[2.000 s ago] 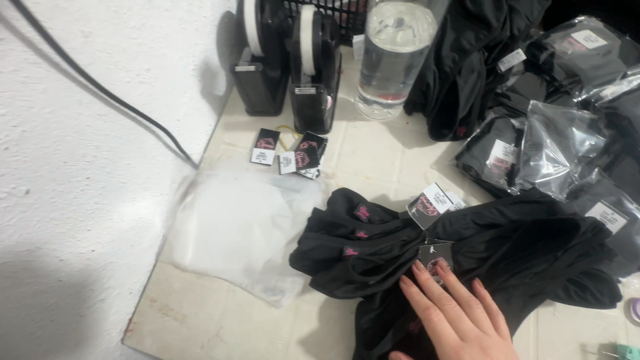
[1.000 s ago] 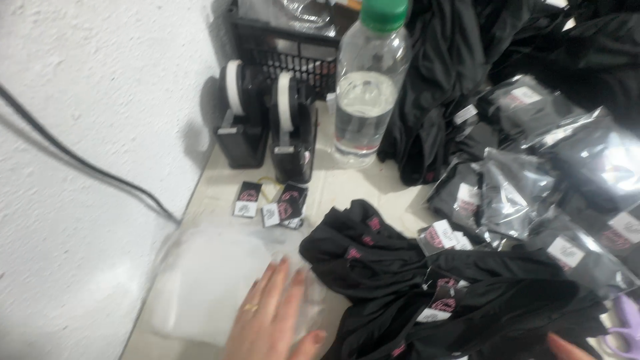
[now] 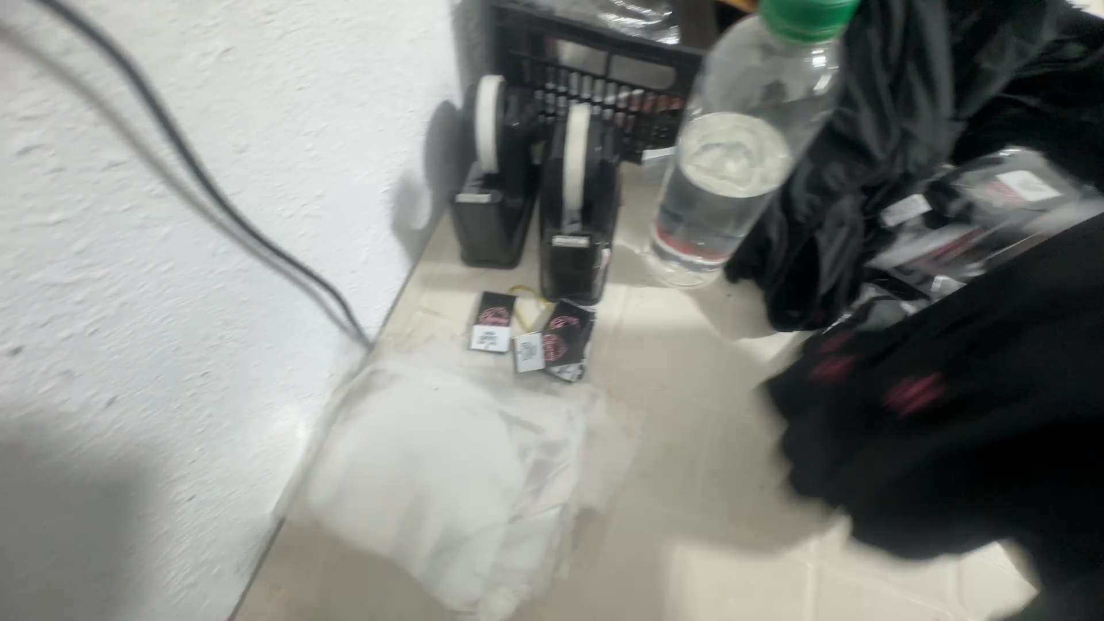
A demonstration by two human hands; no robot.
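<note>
Neither of my hands shows in the head view. A bundle of black fabric garments [image 3: 957, 431] with pink marks is at the right, blurred and above the table; what holds it is out of sight. To its left, a stack of clear plastic bags [image 3: 440, 483] lies on the pale table [image 3: 733, 552]. Just behind the bags are a black hang tag with a white sticker [image 3: 490, 323] and a small group of similar tags [image 3: 561, 341], with a yellow loop between them.
Two black tape dispensers [image 3: 496, 190] stand by the white wall [image 3: 216, 259]. Beside them are a black plastic basket [image 3: 604, 69] and a clear bottle with a green cap [image 3: 733, 164]. Black fabric [image 3: 897, 112] and bagged garments [image 3: 992, 207] fill the back right. A dark cable [image 3: 190, 164] hangs along the wall.
The black garments, lying on the table before, are now lifted and moved to the right. My hand, over the plastic bags one second ago, has left the view.
</note>
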